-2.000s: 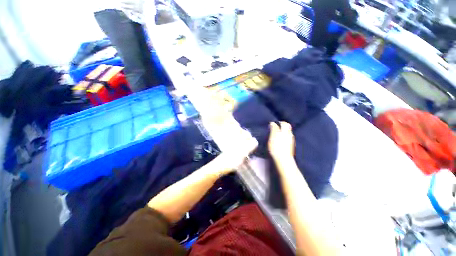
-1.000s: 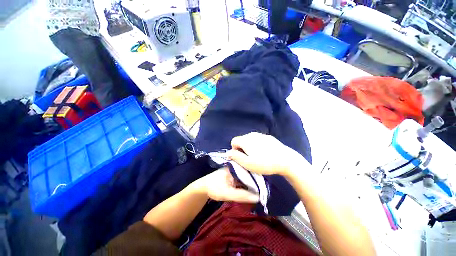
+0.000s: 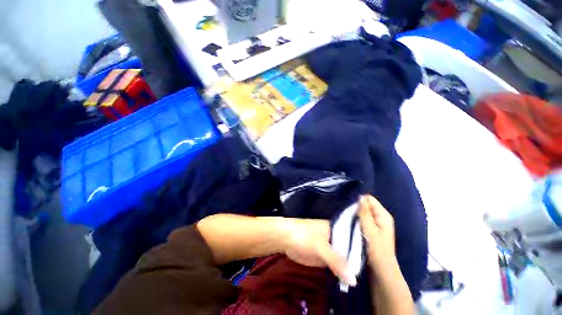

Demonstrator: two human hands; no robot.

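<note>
A dark navy garment [image 3: 351, 132] lies over the white table and hangs over its front edge toward my lap. Pale lining [image 3: 346, 237] with raw edges shows at its opening, between my hands. My left hand [image 3: 314, 246] pinches the lining's lower left side. My right hand [image 3: 377, 227] grips the cloth at the upper right of the lining, fingers bent over the edge. Some fingertips are blurred or hidden by cloth.
A blue crate [image 3: 138, 157] stands at the left, with dark cloth beside it. A red and yellow bundle [image 3: 120, 92] is behind it. Orange-red cloth [image 3: 524, 129] lies at the right. Part of the sewing machine [image 3: 536, 280] shows blurred at lower right.
My hands have shifted right along with the opened cloth, and my right hand has turned more upright. More pale lining shows between them. The camera view has also shifted.
</note>
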